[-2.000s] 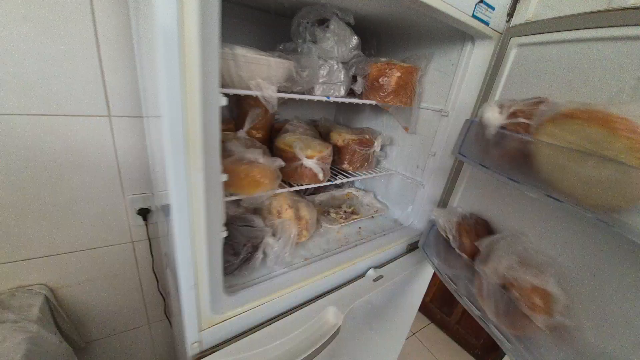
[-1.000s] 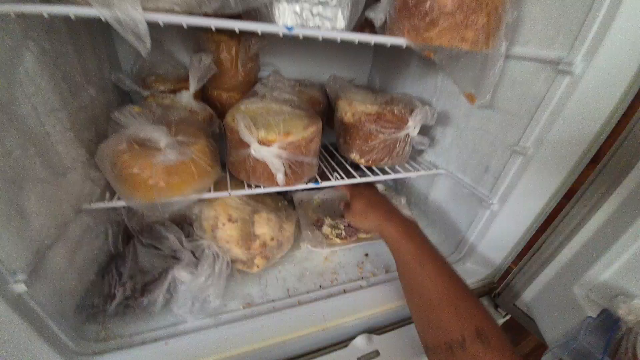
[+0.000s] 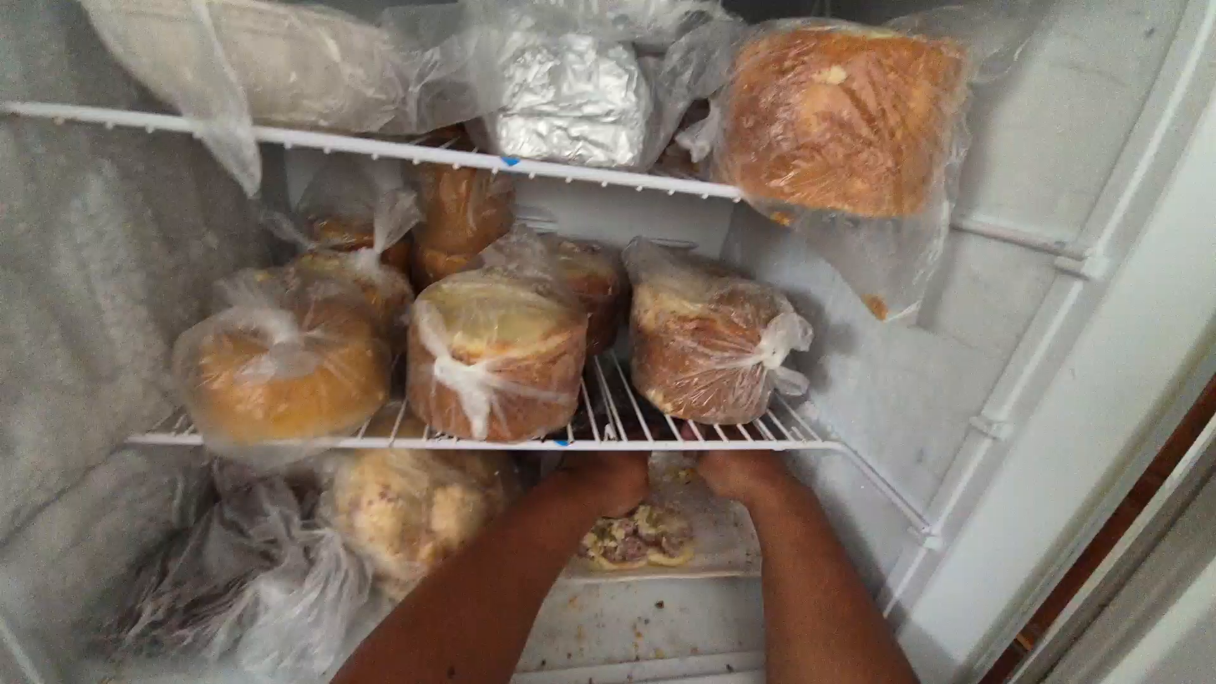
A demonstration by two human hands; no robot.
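Observation:
My left hand (image 3: 608, 480) reaches under the middle wire shelf (image 3: 494, 443), above a shallow tray (image 3: 727, 541) on the fridge floor. Crumbly food pieces (image 3: 636, 537) lie in the tray, just below that hand. On the tray's right side is my right hand (image 3: 741, 472), also under the shelf. Shelf wires and shadow hide the fingers of both hands, so any grip cannot be made out. Left of my left forearm sits a bagged pale, lumpy food (image 3: 413, 508), with a dark item in a plastic bag (image 3: 256, 579) beside it.
Bagged cakes stand on the middle shelf: one at left (image 3: 285, 380), one at centre (image 3: 499, 356), one at right (image 3: 717, 342). A foil-wrapped block (image 3: 570, 100) and a large bagged cake (image 3: 845, 119) rest on the upper shelf (image 3: 380, 147). Crumbs dot the floor (image 3: 646, 632).
My left hand has come into view beneath the shelf; one second ago only one arm showed, reaching to the tray from the right. The view has moved closer to the shelves.

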